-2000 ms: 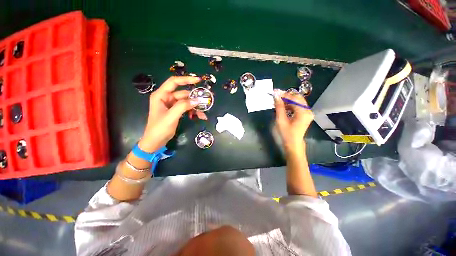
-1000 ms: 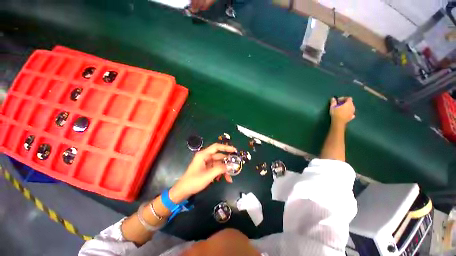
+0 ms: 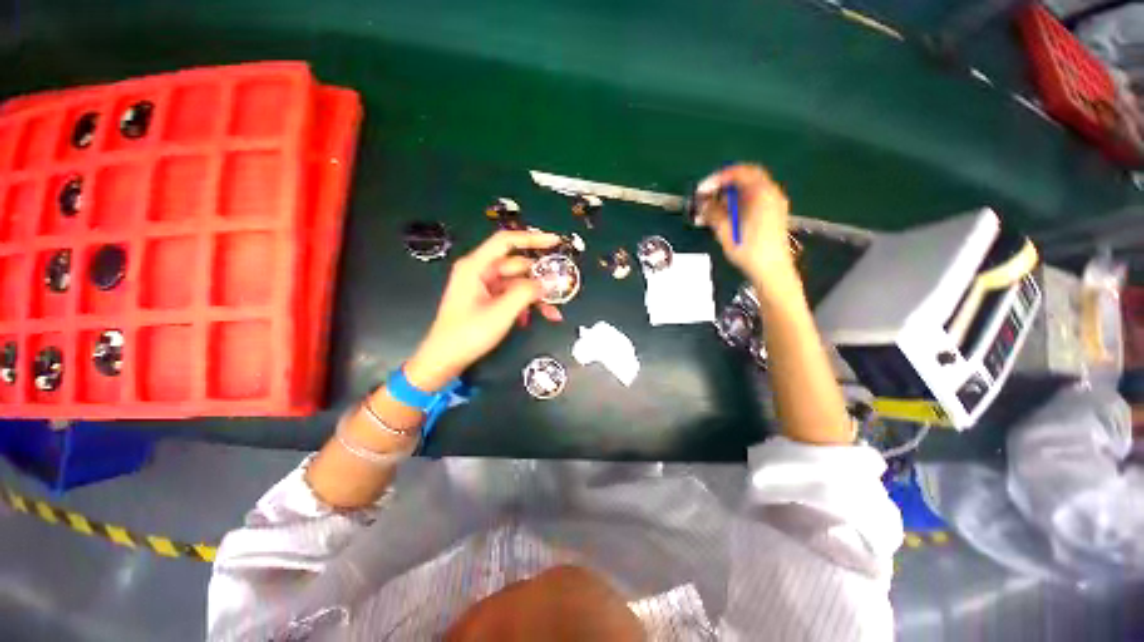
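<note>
My left hand (image 3: 483, 301), with a blue wrist band, holds a round silver-rimmed unit (image 3: 556, 278) between thumb and fingers above the bench. My right hand (image 3: 750, 223) is raised at the right, near the pale strip, and holds a blue stick tool (image 3: 734, 213). A dark round piece (image 3: 705, 201) shows at its fingertips; how it is held is unclear. A white paper square (image 3: 679, 290) lies between the hands, with a round unit (image 3: 655, 253) at its upper left corner. A crumpled white wipe (image 3: 607, 351) and another round unit (image 3: 545, 378) lie nearer me.
Stacked red trays (image 3: 238, 339) with dark round parts stand left. A black disc (image 3: 428, 240) and small dark-and-gold parts (image 3: 504, 211) lie beyond my left hand. A pale strip (image 3: 609, 189) lies behind. Round units (image 3: 736, 324) and a white instrument (image 3: 908, 289) are right; another worker's pale sleeve (image 3: 1066, 464) is beyond.
My right hand has come back from its far reach across the bench, and a dark round piece now shows at its fingertips. My left hand still holds its unit. The camera view has shifted.
</note>
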